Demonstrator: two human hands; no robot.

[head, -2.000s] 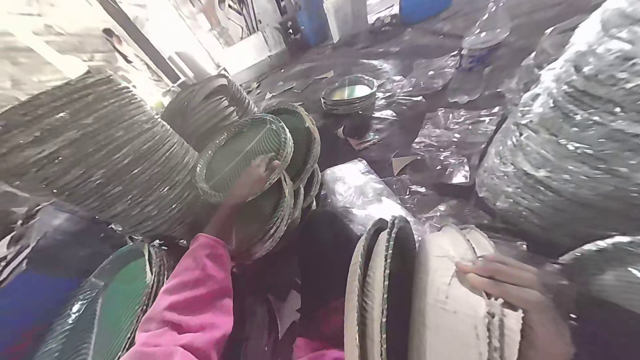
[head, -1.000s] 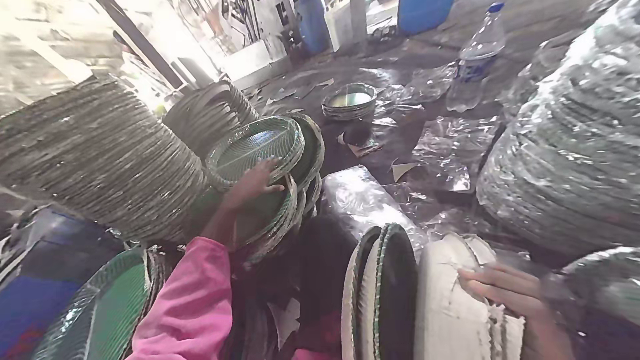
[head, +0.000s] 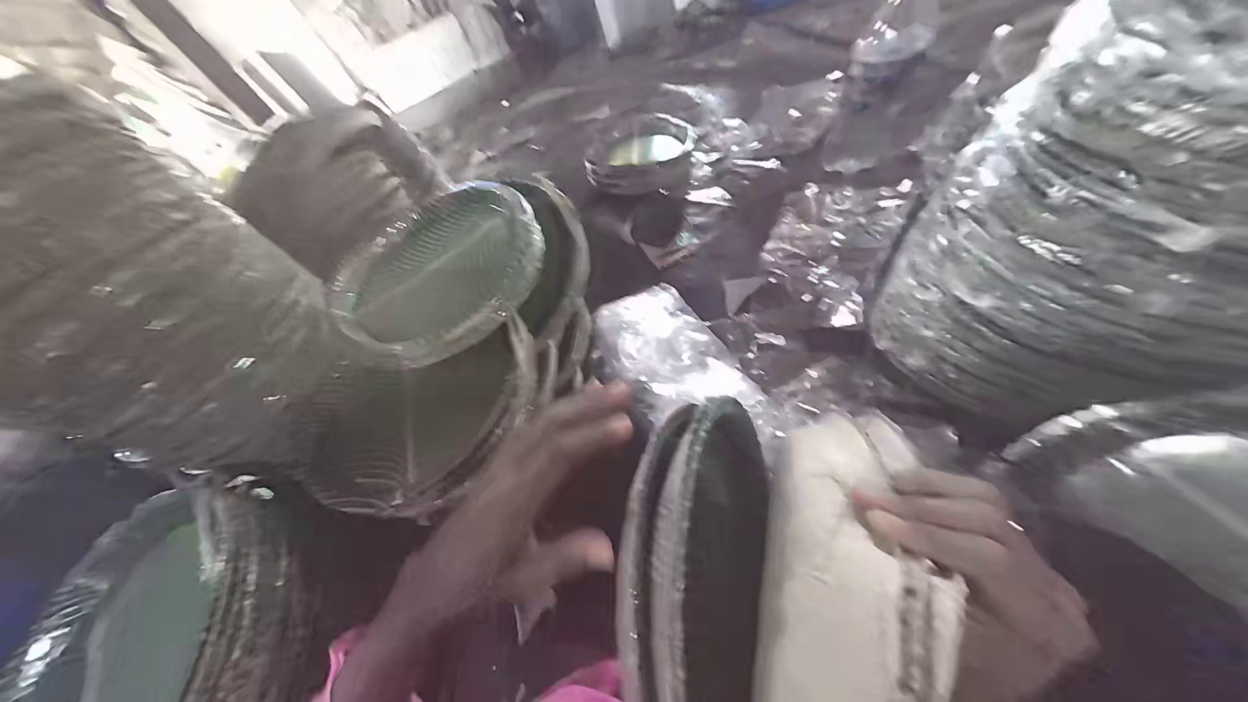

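Observation:
My left hand [head: 546, 487] is empty, its fingers and thumb apart, just left of a few upright green plates [head: 726, 546] with pale rims. Behind it leans a pile of green leaf-patterned plates [head: 409, 429], topped by a smaller glossy green plate [head: 444, 268]. My right hand [head: 965, 546] grips the edge of a stack of pale plates [head: 829, 565] standing on edge, their beige undersides showing. The stack rests beside the upright green plates. Motion blur softens the hands and much of the view.
Tall plastic-wrapped stacks stand at left [head: 146, 283] and right [head: 1082, 224]. A small pile of plates [head: 639, 171] and a clear plastic bottle [head: 882, 78] are on the floor behind, among scraps of clear film [head: 829, 234]. More green plates [head: 146, 604] lie at the lower left.
My left hand has let go of the glossy green plate on the leaning pile and moved right, toward the upright plates. My right hand has kept its grip on the pale stack.

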